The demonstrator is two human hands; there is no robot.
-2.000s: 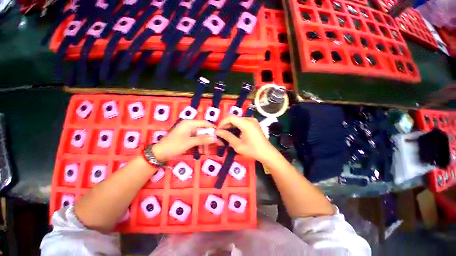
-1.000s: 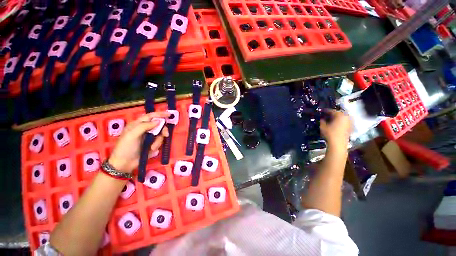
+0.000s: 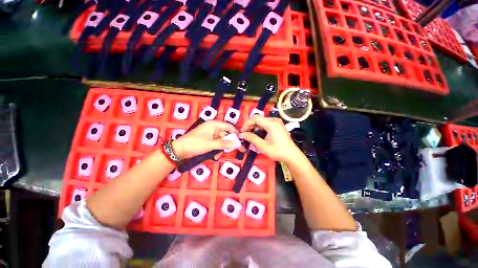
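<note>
My left hand (image 3: 207, 137) holds a pale watch head (image 3: 230, 142) above the working tray, with a dark strap half (image 3: 199, 160) stretching down-left from it. My right hand (image 3: 264, 137) is at the right side of this watch head, fingertips pinched together; whether they hold a small part cannot be told. The red-orange working tray (image 3: 152, 170) lies beneath, with pale watch heads in its pockets. Several strapped watches (image 3: 232, 115) lie across its upper right pockets, partly hidden by my hands.
Stacked trays with strapped watches (image 3: 181, 21) stand behind. A silver pot (image 3: 296, 103) is beside the tray's upper right corner. A neat strap pile (image 3: 347, 152) and a looser buckle strap pile (image 3: 390, 162) lie right. A tray of dark parts (image 3: 377, 42) is at upper right.
My right hand has come back from the buckle strap pile to the watch head in my left hand. The view has turned back left. The held strap now points down-left.
</note>
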